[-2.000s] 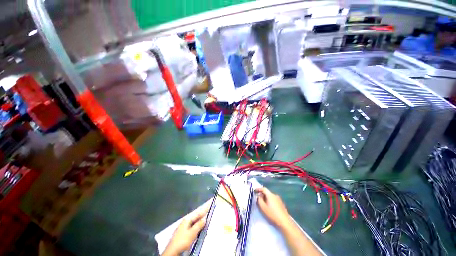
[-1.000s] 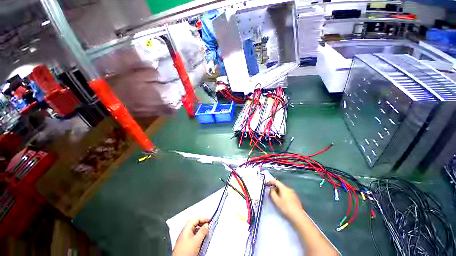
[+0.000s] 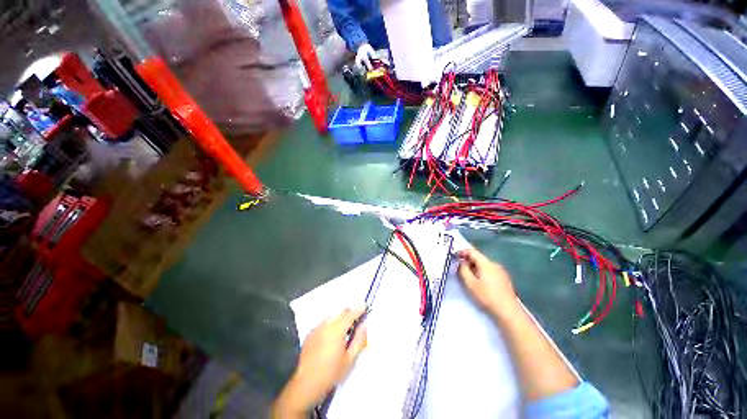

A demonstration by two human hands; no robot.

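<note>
A long silver-white power module lies lengthwise on a white sheet, with red, yellow and black leads bent back over its top. Thin black cable runs along its right edge. My left hand is closed around the module's left edge, with a dark bit showing between thumb and fingers. My right hand has bent fingers against the upper right edge; whether they pinch the cable is hidden.
Red and black power leads fan out beyond the module, leading to black cable coils at right. Wired modules and a blue parts bin stand behind. Metal enclosure panels are at right, a red-wrapped post at left. A person's gloved hand is opposite.
The view has tilted down, so the bench items appear higher. The hands stay at the module's two sides, with the left hand's fingers more curled over its edge. A person's gloved hand opposite shows more clearly.
</note>
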